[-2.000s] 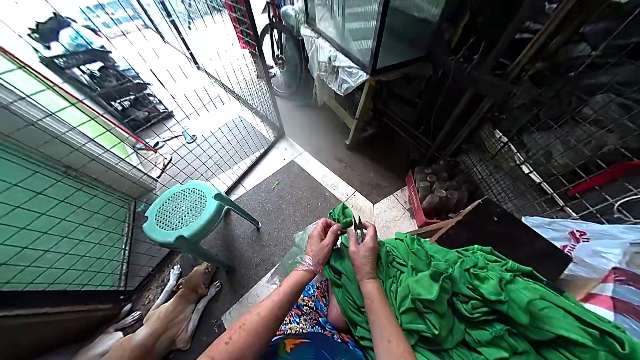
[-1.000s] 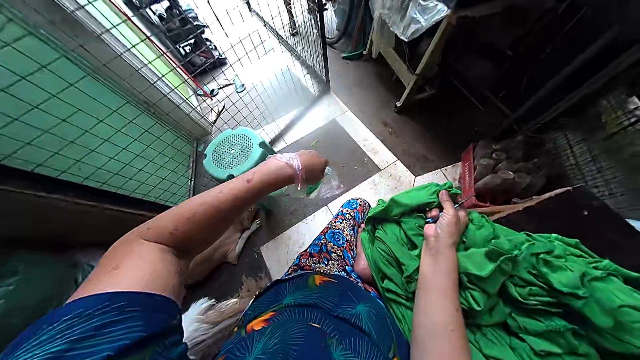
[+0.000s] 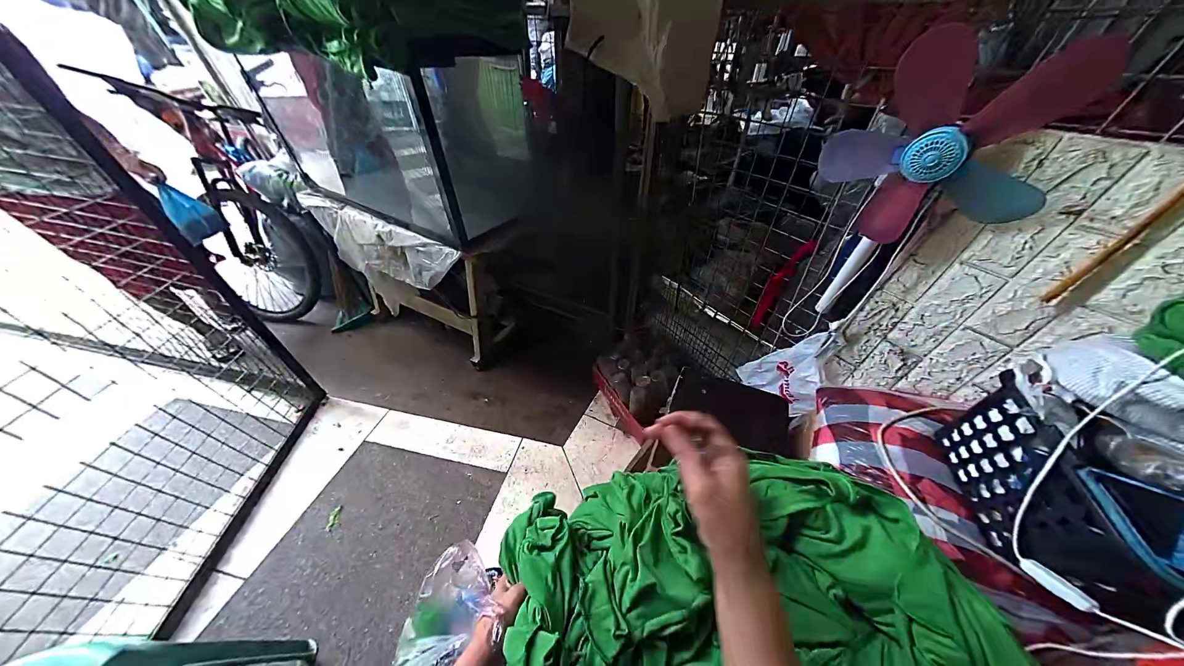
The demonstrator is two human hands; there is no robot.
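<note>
A large heap of green cloth (image 3: pixel 814 546) lies across the lower middle. My left hand (image 3: pixel 504 601) is at its left edge, fingers curled against the cloth; whether it grips the cloth is unclear. A clear plastic bag (image 3: pixel 449 601) with green bits inside hangs beside that wrist. My right hand (image 3: pixel 708 462) is raised over the heap, blurred, with its fingers bent to the left and part of the cloth behind it. I cannot tell whether something small is between its fingers.
A red crate (image 3: pixel 618 402) of glass bottles stands ahead, beside a dark board (image 3: pixel 731 407). At right are a checkered cushion (image 3: pixel 869 435), black basket (image 3: pixel 990 462), white cables and a fan (image 3: pixel 934 154). A mesh gate (image 3: pixel 250 314) and green stool (image 3: pixel 185 652) are at left.
The view has swung to the right and up. My left hand, stretched out over the stool side a second ago, is back at the cloth. My right hand has lifted off the cloth.
</note>
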